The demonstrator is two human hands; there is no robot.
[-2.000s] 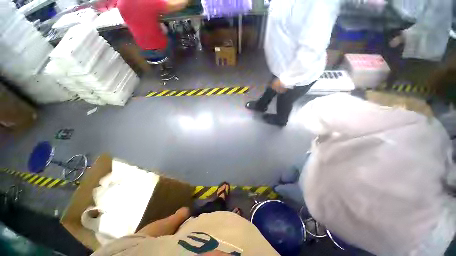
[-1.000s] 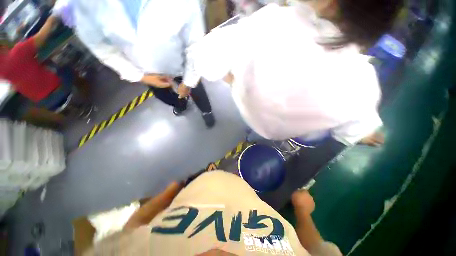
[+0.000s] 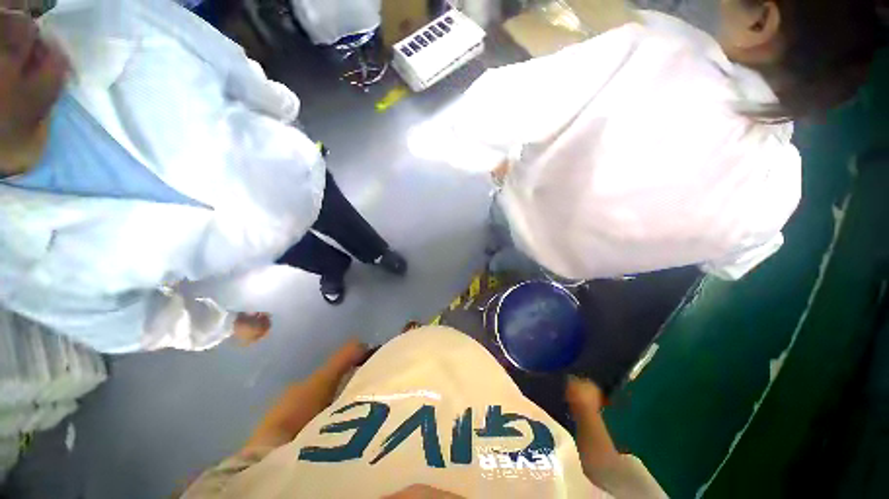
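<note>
My left hand is at the left of my beige shirt, small and blurred, with its fingers partly hidden. My right hand is at the right of the shirt, beside the green bench edge, with its fingers not clear. No held thing shows in either hand. A round stool with a dark blue seat and a chrome rim stands nearest in front of me, between my body and a person in white.
A person in a white coat is at the right by the long green bench. Another white-coated person stands close at the left. A white tray with black pieces is at the back. White stacked trays are at the left edge.
The view has swung right from the cardboard box and aisle. The person in the white coat at the left is now much nearer. My hands stay beside my body.
</note>
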